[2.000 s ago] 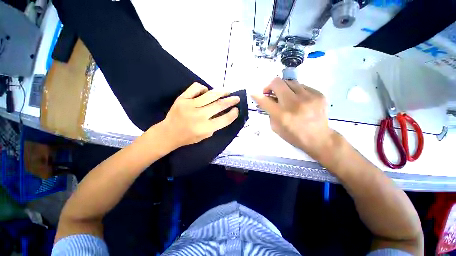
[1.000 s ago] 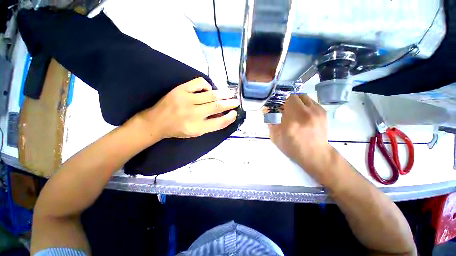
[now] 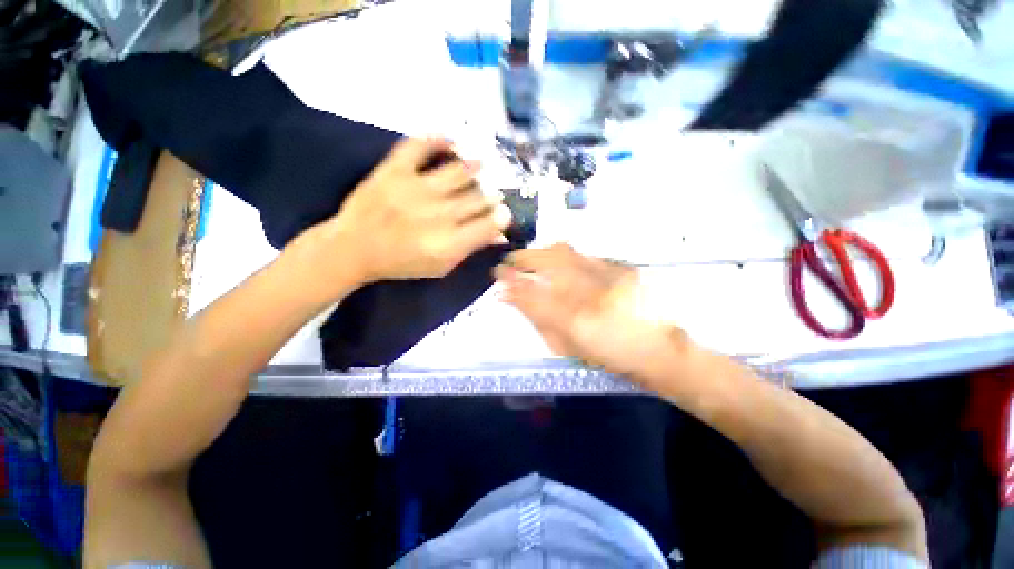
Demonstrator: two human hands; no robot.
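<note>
A black fabric panel [image 3: 322, 156] lies across the white table, from the upper left to the needle area. My left hand [image 3: 417, 211] presses on it with spread fingers, the fingertips near its right end. My right hand [image 3: 573, 300] has its fingertips at the panel's right edge, close to my left fingertips; whether they pinch the cloth is not clear. The small dark end of the cloth [image 3: 518, 213] lies under the presser foot area [image 3: 534, 156], which is blurred.
Scissors with red handles [image 3: 842, 278] lie right of my right hand. A black strip [image 3: 792, 67] hangs over the machine at upper right. A brown board [image 3: 139, 289] and a small black rectangle [image 3: 130, 187] are at left. The ruler-marked table edge [image 3: 445, 381] runs in front.
My right hand has moved left, from beside the needle to the cloth's edge. My left hand still lies on the panel. The camera view has shifted, and the machine head blocks less of the view.
</note>
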